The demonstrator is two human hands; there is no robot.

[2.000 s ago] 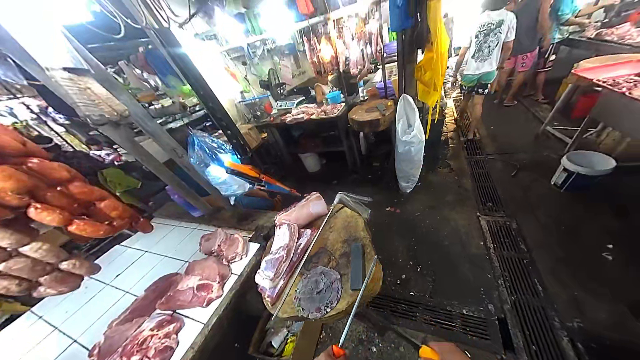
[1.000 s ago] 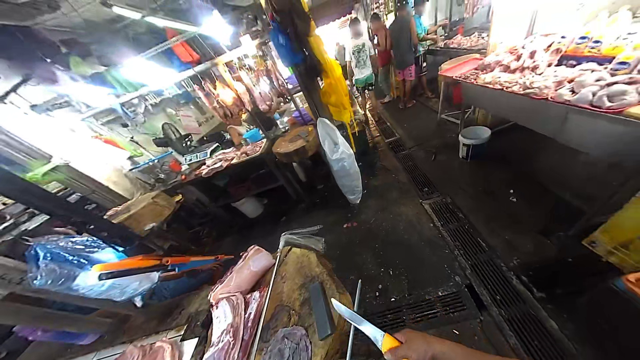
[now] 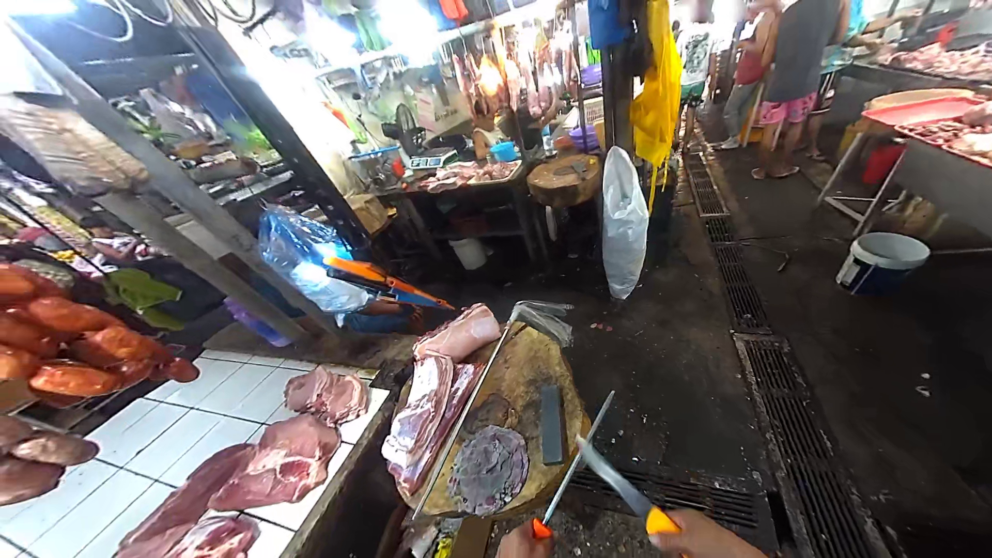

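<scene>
My left hand (image 3: 525,542), at the bottom edge, grips the orange handle of a sharpening steel (image 3: 577,457) that points up and slightly right. My right hand (image 3: 701,535) holds a knife (image 3: 620,477) with an orange handle; its blurred blade slants up-left, its tip close to the steel. Whether they touch I cannot tell. Just left of the steel, a wooden chopping block (image 3: 535,356) bears a dark sharpening stone (image 3: 551,425), a round dark patch (image 3: 490,470) and slabs of pork (image 3: 426,411). A long thin metal rod (image 3: 465,411) lies across the block beside the pork.
Meat cuts (image 3: 271,465) lie on a white tiled counter (image 3: 209,418) at left, near orange-red sausages (image 3: 85,349). A floor drain grate (image 3: 798,434) runs at right, with a white bucket (image 3: 883,260) beyond. A pale plastic sack (image 3: 625,225) hangs ahead. People (image 3: 790,85) stand in the aisle.
The view has swung left since one second ago. The knife blade has come close to the steel. My left hand shows again at the bottom edge.
</scene>
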